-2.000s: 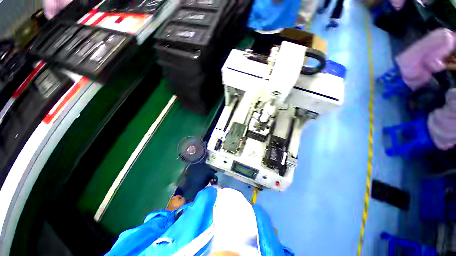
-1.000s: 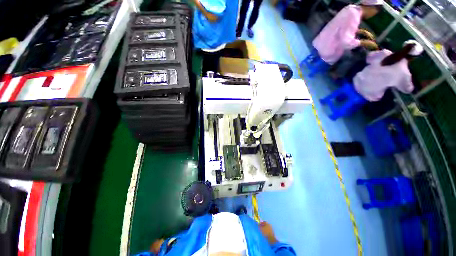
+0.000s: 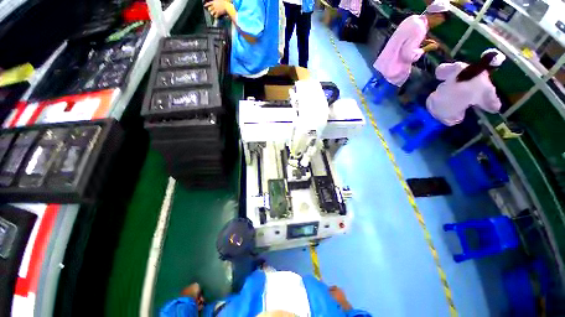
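The white desktop machine [image 3: 302,230] stands in front of me, its head [image 3: 308,121] upright over the slide tables. A dark greenish fixture [image 3: 279,198] is on the left table and a black fixture [image 3: 326,194] on the right one. A small round fan [image 3: 236,239] is at the machine's front left corner. My left hand [image 3: 193,292] is low in the picture, small and blurred, left of the fan. My right hand [image 3: 340,297] is low, below the machine's front right, partly hidden by the sleeve. Neither hand touches the machine. What their fingers do is unclear.
A tall tray stack [image 3: 186,133] with phone units on top stands left of the machine. Another foam tray [image 3: 52,162] lies on the white and red shelf [image 3: 71,106] at left. A person in blue [image 3: 255,37] stands behind an open carton [image 3: 280,91]. Two people in pink sit right, near blue stools [image 3: 483,238].
The view has swung and settled, so the machine appears further left and more upright than two seconds ago. My right hand now shows low in the picture. The fixtures look unchanged.
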